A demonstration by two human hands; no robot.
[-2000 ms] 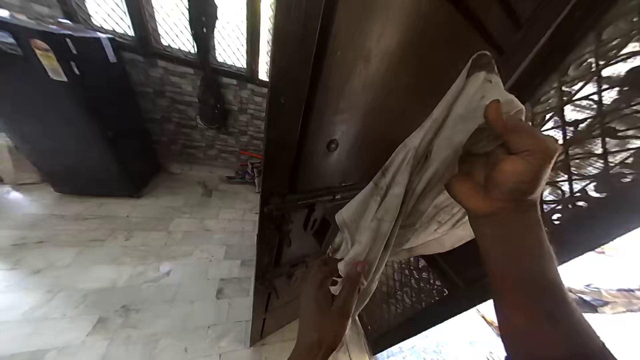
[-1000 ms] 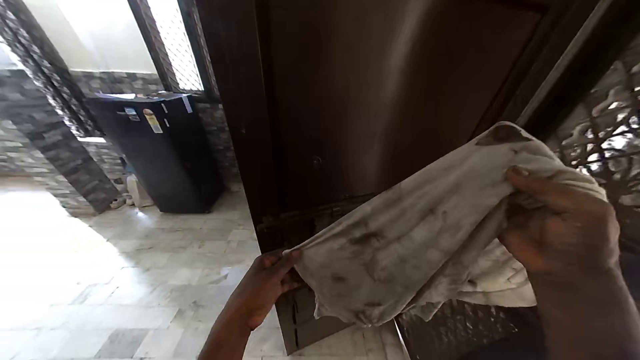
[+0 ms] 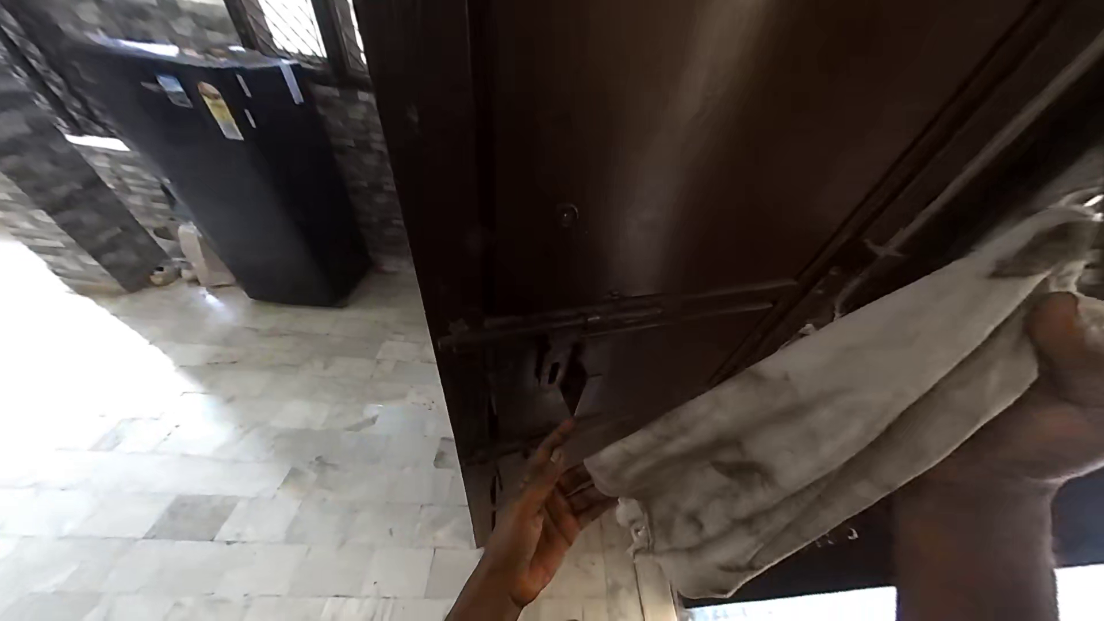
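Note:
A stained, whitish cloth (image 3: 802, 431) hangs slantwise in front of a dark brown door (image 3: 690, 172). My right hand (image 3: 1052, 388) grips its upper end at the right edge of the view. Down at the cloth's lower left corner is my left hand (image 3: 548, 517), palm up and fingers spread; some fingertips touch or pass behind the corner, and whether they pinch it cannot be told. Just above that hand, the door carries a metal slide bolt (image 3: 561, 328) and a latch plate (image 3: 561, 371).
A black refrigerator (image 3: 250, 181) with stickers stands at the back left against a grey stone-tile wall (image 3: 345, 129), below a grilled window (image 3: 289, 26). Pale floor tiles (image 3: 259, 483) spread across the left. The door's free edge runs down beside my left hand.
My right hand has moved to the right edge with the cloth. My left hand, which held the cloth's corner between its fingers a second ago, now has its fingers spread.

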